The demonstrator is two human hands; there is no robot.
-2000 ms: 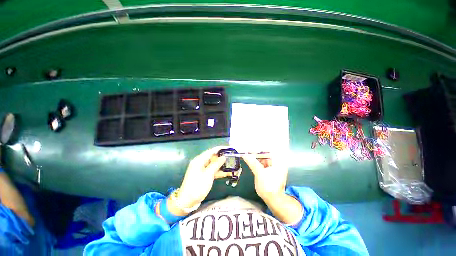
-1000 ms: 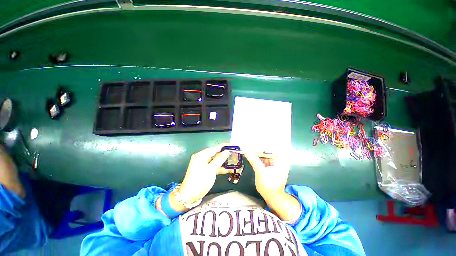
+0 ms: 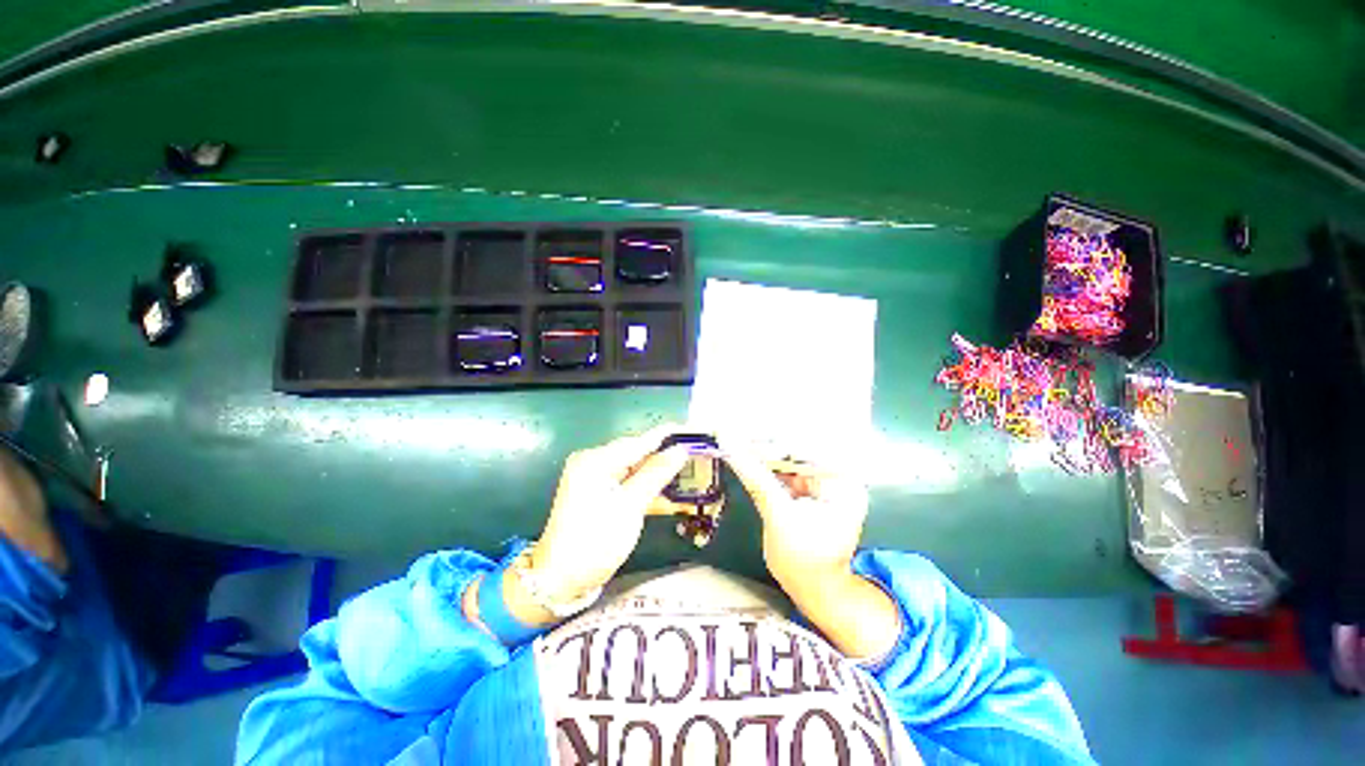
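Note:
My left hand (image 3: 611, 501) holds a small black housing (image 3: 693, 476) with a pale inside part showing. A small brownish and dark part hangs at the housing's lower edge. My right hand (image 3: 801, 509) is close on the right, its fingertips at the housing's top right edge. A thin pale stick, perhaps tweezers, showed in the right fingers earlier; now it can hardly be made out against the white sheet. The white sheet (image 3: 786, 359) lies just beyond my hands. The black pocket tray (image 3: 404, 317) to its left holds several black housings and a small white square (image 3: 636, 337).
At right are a black bin (image 3: 1144, 299) of coloured wires, a loose wire heap (image 3: 1033, 401) and a plastic bag (image 3: 1198, 479). Dark stacked trays (image 3: 1299, 404) stand far right. Small dark units (image 3: 168, 296) lie left. A neighbour's blue sleeve (image 3: 68, 636) shows lower left.
The view has shifted, so the tray and sheet appear higher. The pale stick at the housing, clear two seconds ago, is now hard to see. Both hands stay at the housing.

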